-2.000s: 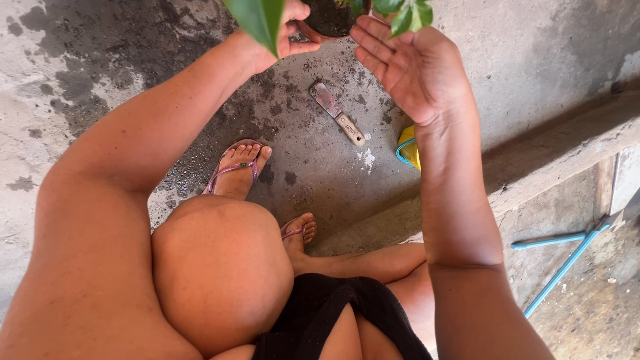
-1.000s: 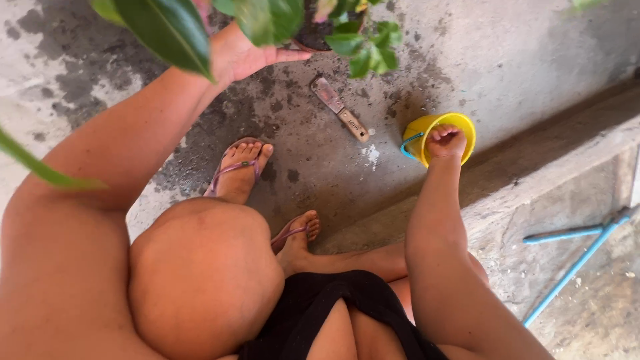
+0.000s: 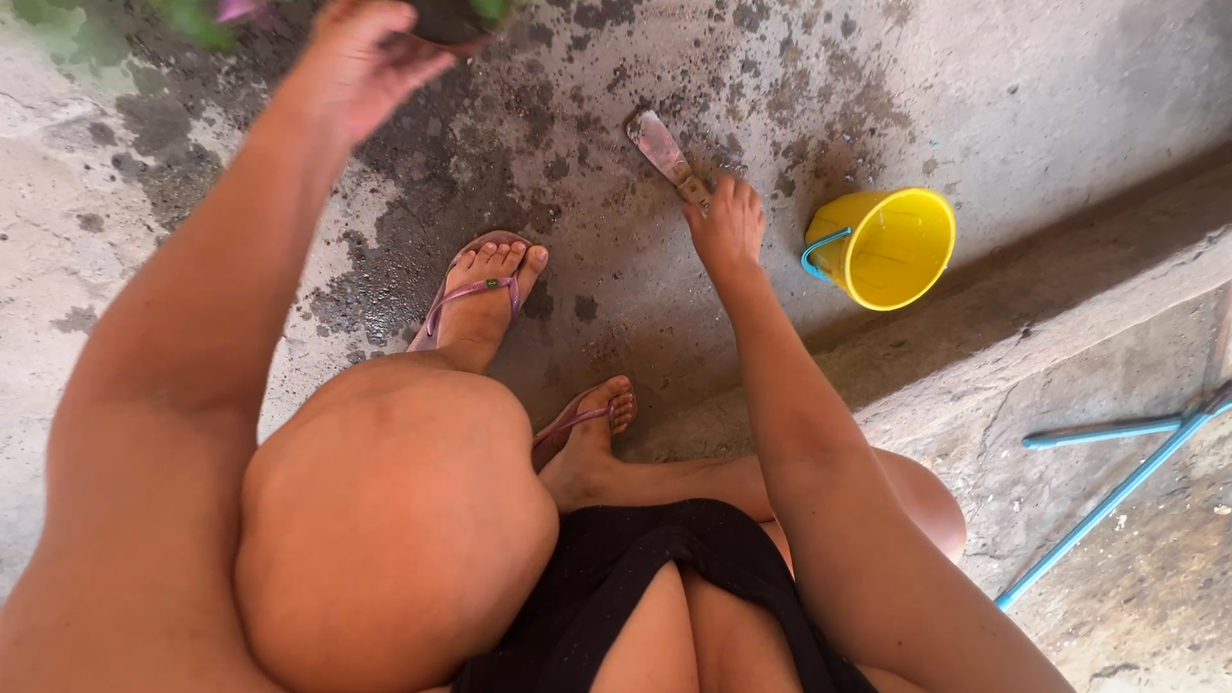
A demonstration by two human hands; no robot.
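At the top left, my left hand (image 3: 371, 72) is at the side of a plant pot (image 3: 450, 29), thumb and fingers around its rim; the pot is cut off by the frame's edge. Blurred green leaves and a pink bloom (image 3: 241, 8) show beside it. A putty knife (image 3: 664, 149) with a worn, stained blade lies on the concrete floor, blade toward the upper left. My right hand (image 3: 729, 226) has its fingers on the knife's handle, which it partly hides. To the right of that hand a yellow plastic bucket (image 3: 900, 250) with a blue handle leans, its mouth facing me.
Wet patches and soil crumbs mark the concrete floor (image 3: 587, 231). My feet in flip-flops (image 3: 491, 289) are below the knife. A raised concrete ledge (image 3: 1039, 337) runs diagonally at the right, and blue metal bars (image 3: 1107, 510) are beyond it.
My right hand has left the bucket, where it was a second ago, and moved left to the putty knife's handle. The left hand stays by the pot.
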